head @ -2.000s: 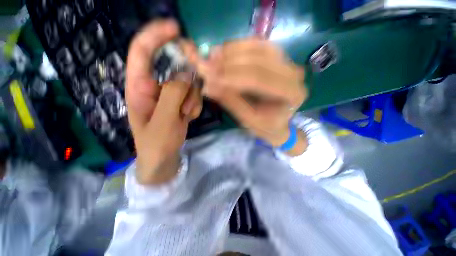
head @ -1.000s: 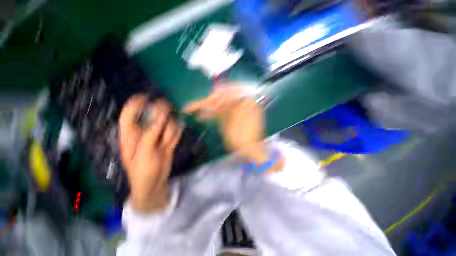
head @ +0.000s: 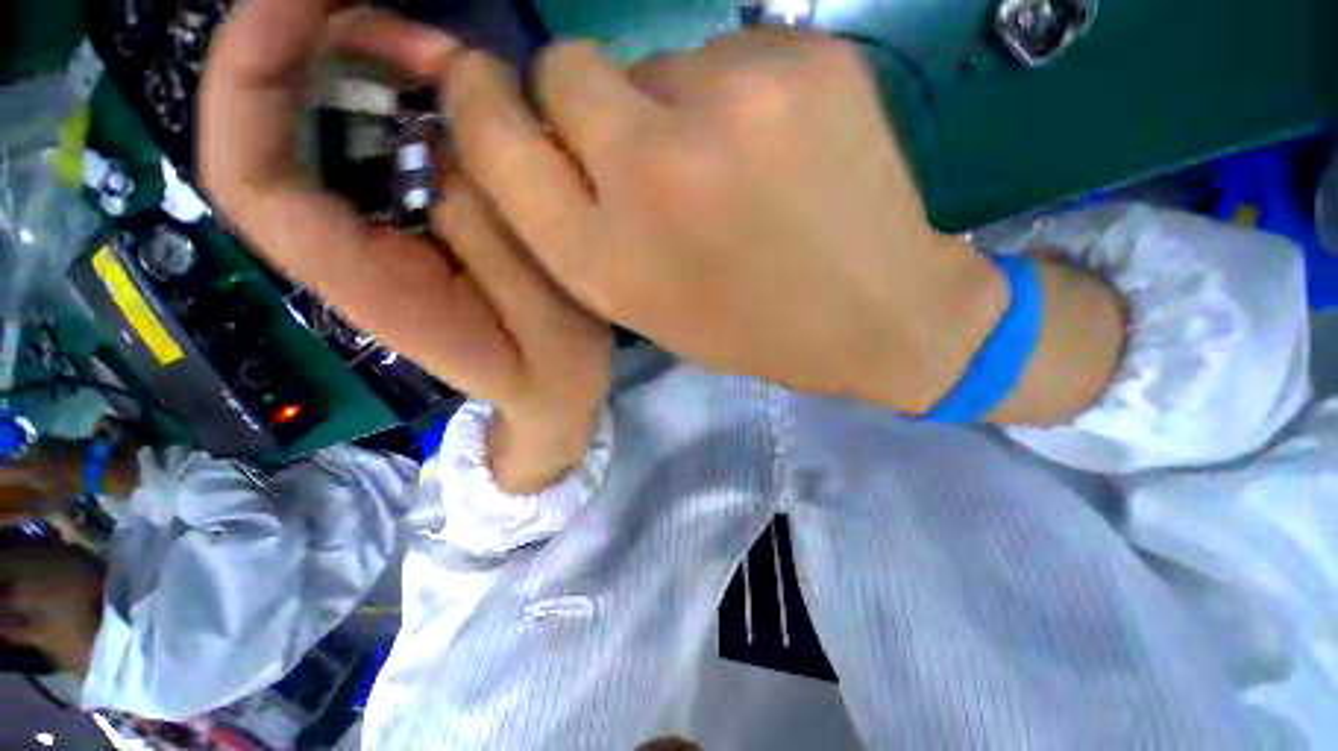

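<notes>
My left hand (head: 330, 242) is raised at the upper left, thumb and fingers curled around a watch case (head: 367, 140). The case shows dark and silver-white parts inside; fingers hide some of its rim. My right hand (head: 778, 206), with a blue strap on its wrist, lies across the centre, back of the hand to the camera. Its bent fingers meet the left hand at the case's right side. Whether it holds a tool is hidden.
A spare watch case (head: 1045, 21) lies on the green mat (head: 1130, 118) at upper right. A black component tray (head: 162, 74) is partly behind my left hand. A black controller (head: 198, 345) with red light stands left. Another person's sleeve (head: 250, 565) is lower left.
Both hands now appear larger and higher, and my right hand has come from apart to against the left. The view has shifted; the white wipe and blue equipment are out of view.
</notes>
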